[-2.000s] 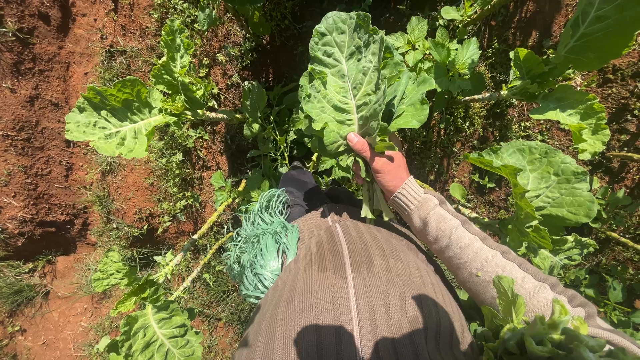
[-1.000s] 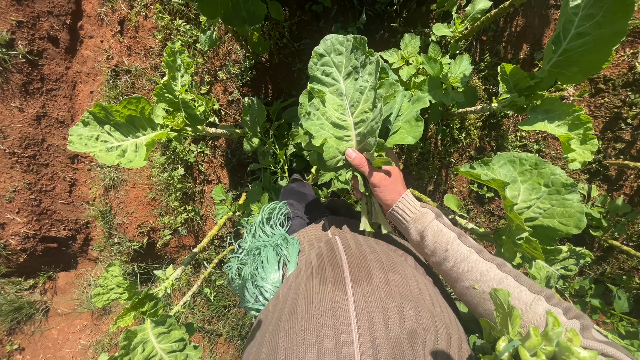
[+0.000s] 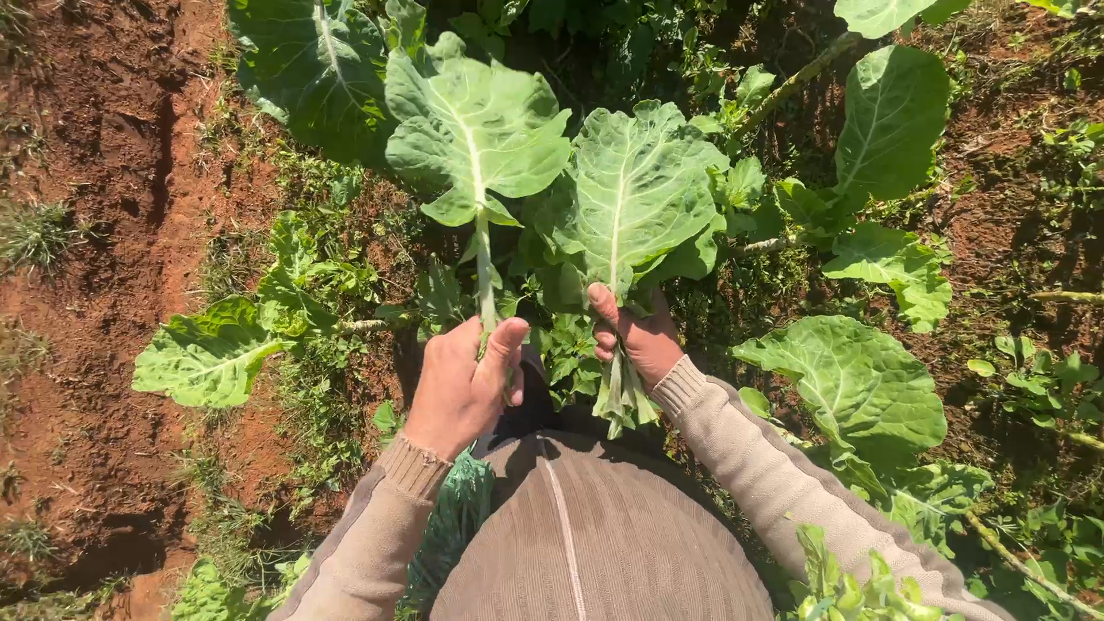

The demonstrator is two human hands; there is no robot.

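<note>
My left hand (image 3: 466,379) is closed around the pale stalk of a large green collard leaf (image 3: 479,142), whose blade points up and away from me. To its right, my right hand (image 3: 636,332) grips a bunch of collard leaves (image 3: 638,194) by the stems, and the cut stem ends stick out below the fist. The two hands are apart, in front of my ribbed brown top. A bundle of green twine or strips (image 3: 453,526) hangs at my left side, partly behind my left forearm.
Collard plants with leaning stems grow on both sides, one with a broad leaf (image 3: 854,388) at the right. Low weeds cover parts of the red soil (image 3: 86,362). More leaves (image 3: 854,586) show beside my right forearm, at the bottom edge.
My left hand, out of view in both earlier frames, is now in view with a single leaf in it. My right hand still holds its bunch.
</note>
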